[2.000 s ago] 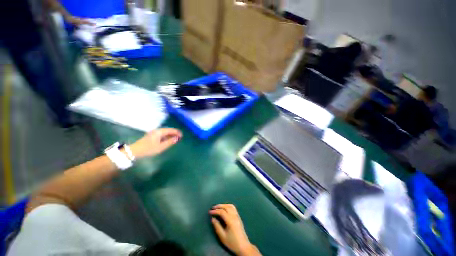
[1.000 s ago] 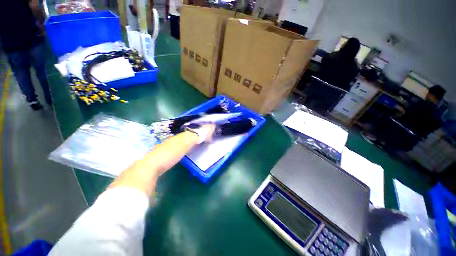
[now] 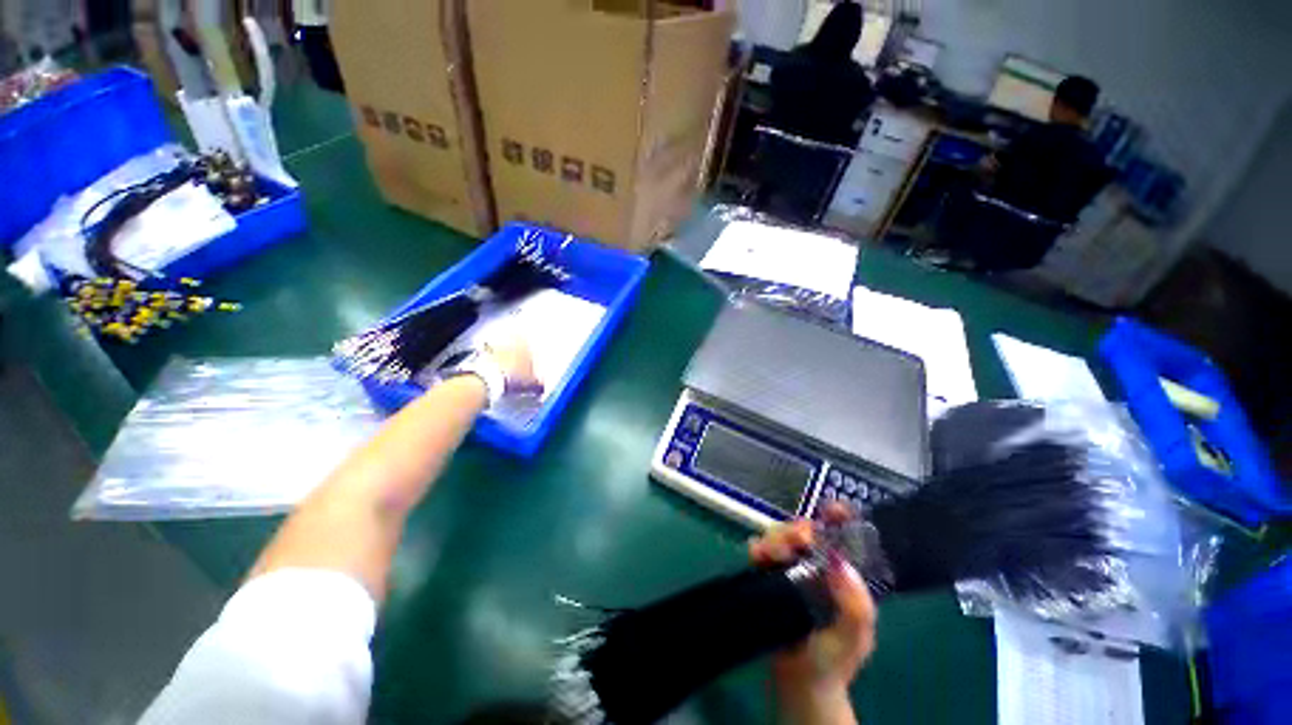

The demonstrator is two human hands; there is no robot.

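My right hand [image 3: 829, 609] is closed around the shiny mid-length band of a thick black wire bundle [image 3: 709, 630], raised in front of the scale. Its silvery ends point down left; its other end reaches right. My left hand [image 3: 513, 380] is inside the left blue bin [image 3: 527, 442], over white paper [image 3: 560, 323]; its fingers are partly hidden and I cannot tell if they grip anything. Another black wire bundle [image 3: 439, 329] lies in that bin, ends over its left rim. The counting scale [image 3: 815, 383] has a bare pan.
Clear bags [image 3: 234, 425] lie at the left. A packed wire bag [image 3: 1134, 545] lies right of the scale, partly behind the held bundle. Cartons [image 3: 567, 128] stand behind the bin. Paper sheets [image 3: 914, 340] and blue bins [image 3: 1197, 411] are right. Two people [image 3: 1041, 170] sit at desks behind.
The view has turned right. My right hand has come into view holding a black wire bundle. One bundle fewer lies in the left bin, where my left hand remains, now lower over the paper.
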